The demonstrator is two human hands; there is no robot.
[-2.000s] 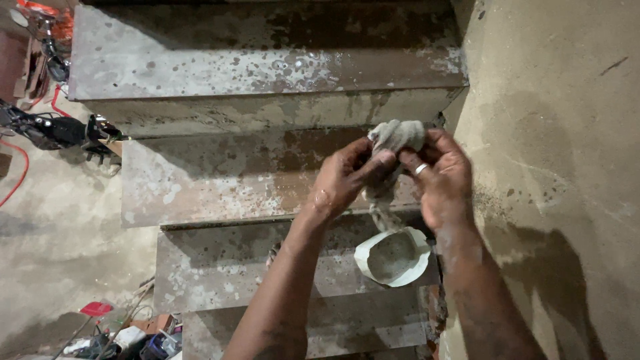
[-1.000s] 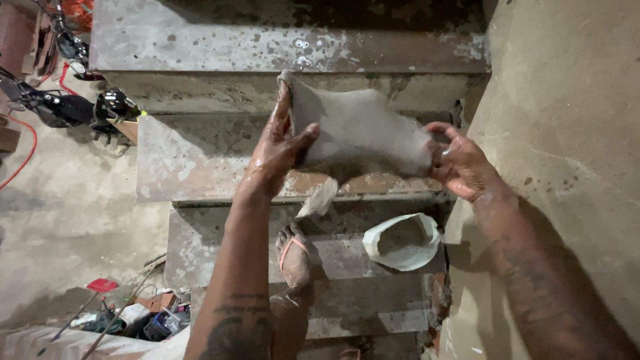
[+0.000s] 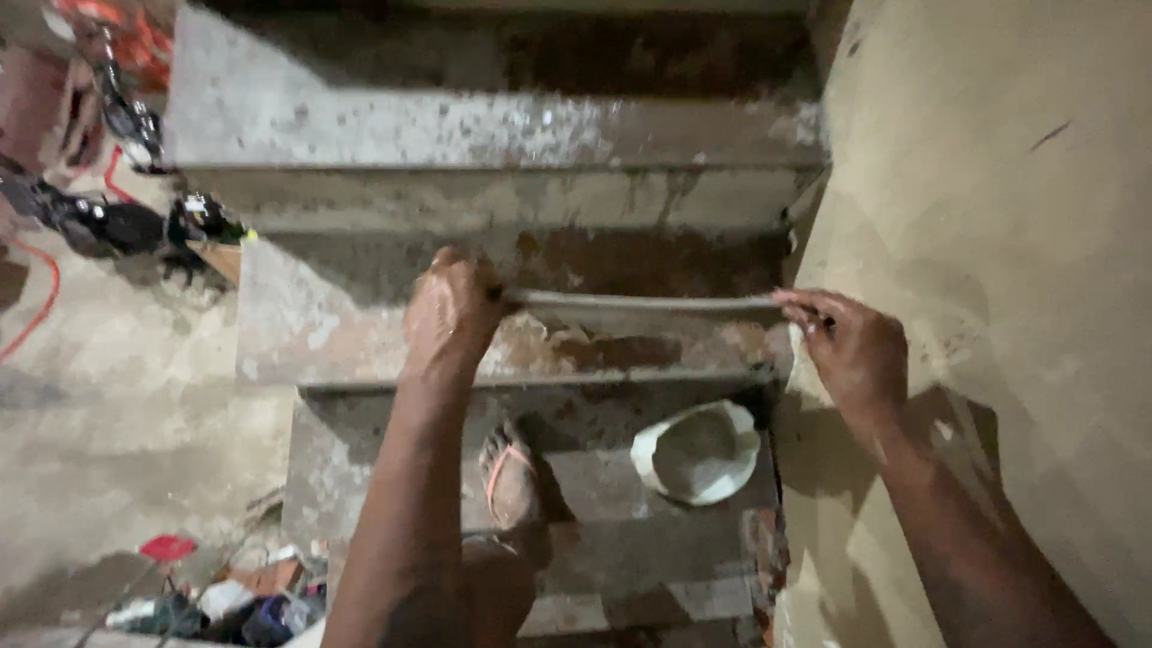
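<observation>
A greyish cloth (image 3: 639, 301) is stretched taut between my two hands, seen nearly edge-on as a thin band above a stair tread. My left hand (image 3: 453, 306) grips its left end, with the back of the hand toward me. At the right end, my right hand (image 3: 841, 351) pinches it between thumb and fingers, close to the wall. Below the cloth, a pale container with an uneven rim (image 3: 643, 456) rests on a lower step, with what looks like greyish liquid inside.
Wet, stained stair treads (image 3: 315, 351) run across the view beside a plastered wall (image 3: 1008, 225). A foot in a thong sandal (image 3: 511, 481) stands on the lower step. A motorcycle (image 3: 117, 225) is at left; a red-headed tool (image 3: 168, 547) and assorted clutter (image 3: 225, 598) lie lower left.
Two seconds ago the cloth was bunched between my hands; a second ago it was spread open. Now it is pulled taut and seen edge-on, and my hands are farther apart.
</observation>
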